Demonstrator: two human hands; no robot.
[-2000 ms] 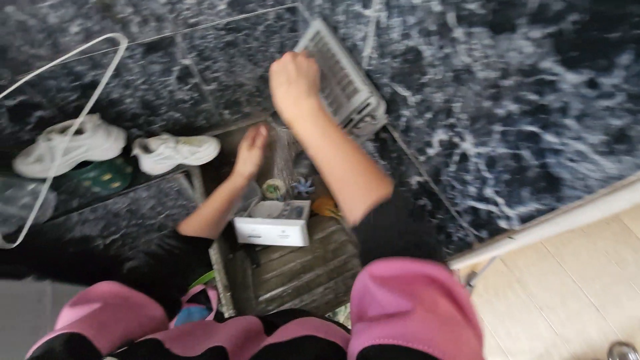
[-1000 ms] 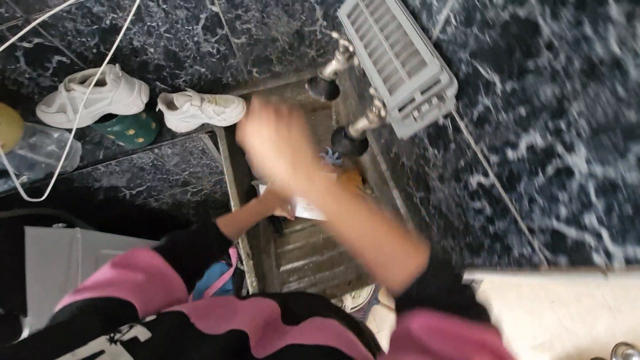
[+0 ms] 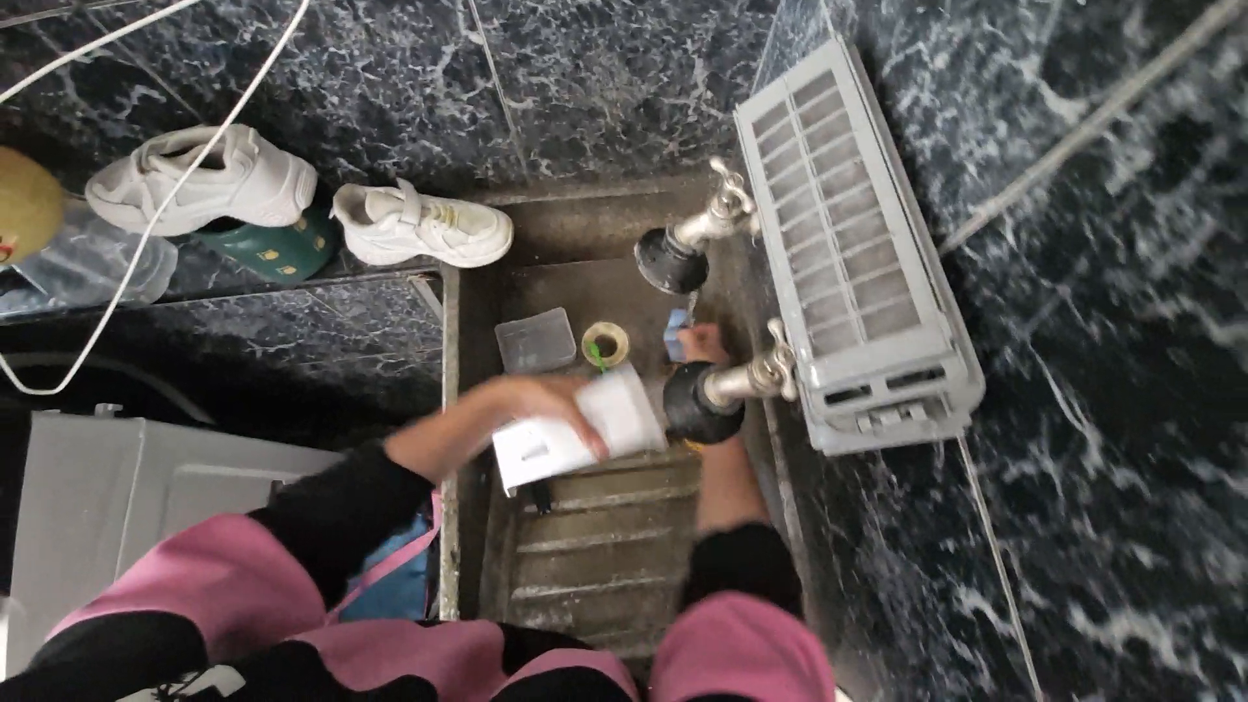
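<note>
A white plastic container (image 3: 575,434), blurred and tilted, is in the grip of my left hand (image 3: 546,405) above the concrete laundry sink (image 3: 604,575). Beyond the near tap (image 3: 746,383), my right hand (image 3: 704,343) holds a small blue object (image 3: 677,334), perhaps a sponge or brush, under a thin trickle below the far tap (image 3: 709,219). The near tap's black fitting hides part of that hand and wrist. On the sink floor lie a clear plastic tray (image 3: 536,339) and a small round yellowish container (image 3: 605,343) with something green at its edge.
A grey louvred plastic housing (image 3: 848,253) stands against the marbled wall, right of the taps. White shoes (image 3: 424,226) and a green clog (image 3: 268,249) sit on the left ledge. A white cord (image 3: 151,229) hangs in front of them. A grey appliance (image 3: 195,487) stands lower left.
My left hand now has the white container lifted and tilted; two seconds ago it stood in the sink. My right hand has moved down from above the sink to beneath the taps.
</note>
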